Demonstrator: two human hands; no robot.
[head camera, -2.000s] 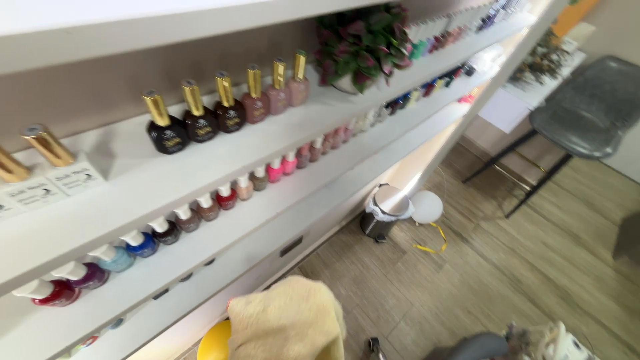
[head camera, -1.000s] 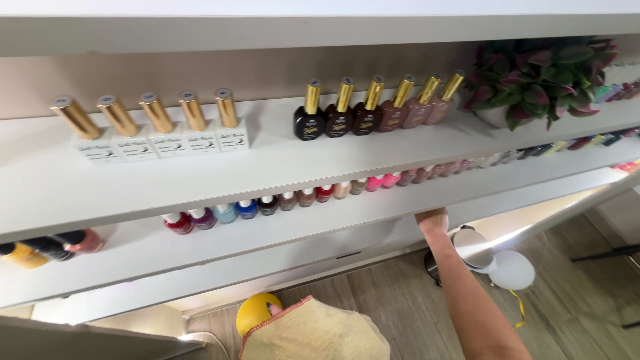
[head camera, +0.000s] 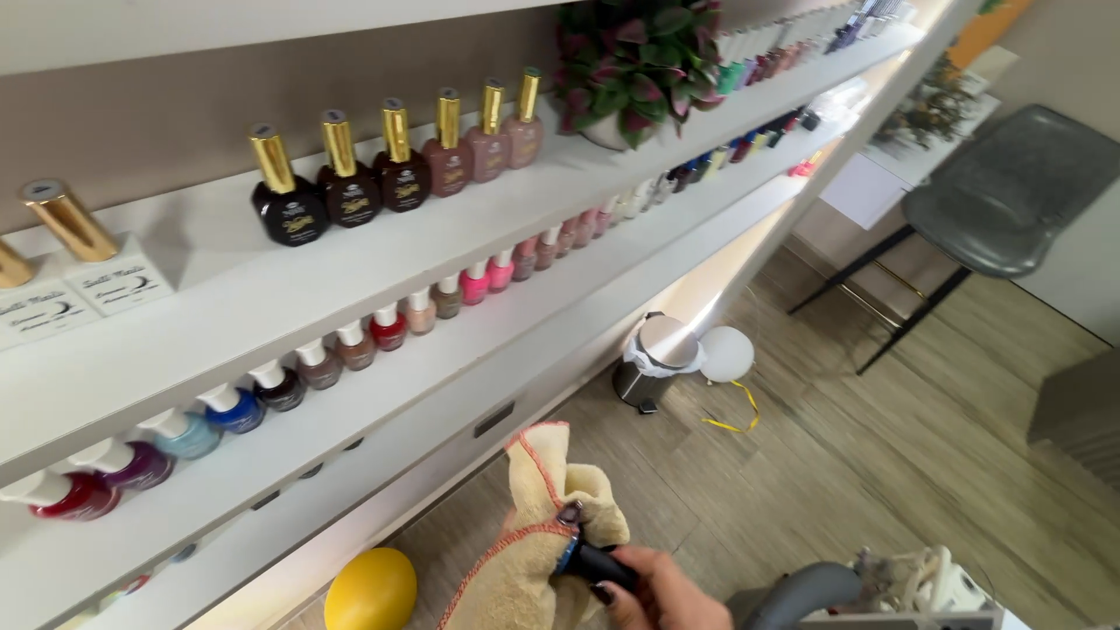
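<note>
At the bottom centre, a cream cloth (head camera: 516, 560) with orange-red stitched edging hangs in bunched folds. My left hand (head camera: 569, 514) is mostly hidden by it; what looks like one dark-nailed fingertip shows at the fold, gripping the cloth. From the lower right, my right hand (head camera: 661, 591) holds a small black cylindrical item (head camera: 599, 564) between thumb and fingers. Its bluish end touches the cloth; whether it is a bottle cannot be told. Nail polish bottles (head camera: 388, 328) with white caps line the lower shelf, and gold-capped bottles (head camera: 354, 188) stand on the shelf above.
A potted plant (head camera: 643, 74) stands on the upper shelf near white boxes (head camera: 118, 280) with gold caps. On the wood-look floor are a pedal bin (head camera: 652, 359), a white balloon (head camera: 728, 353) with yellow ribbon, and a yellow balloon (head camera: 372, 591). A grey chair (head camera: 1006, 201) stands at right.
My right hand, seen reaching to the lower shelf one second ago, is now at the cloth holding the black item. The view has swung right.
</note>
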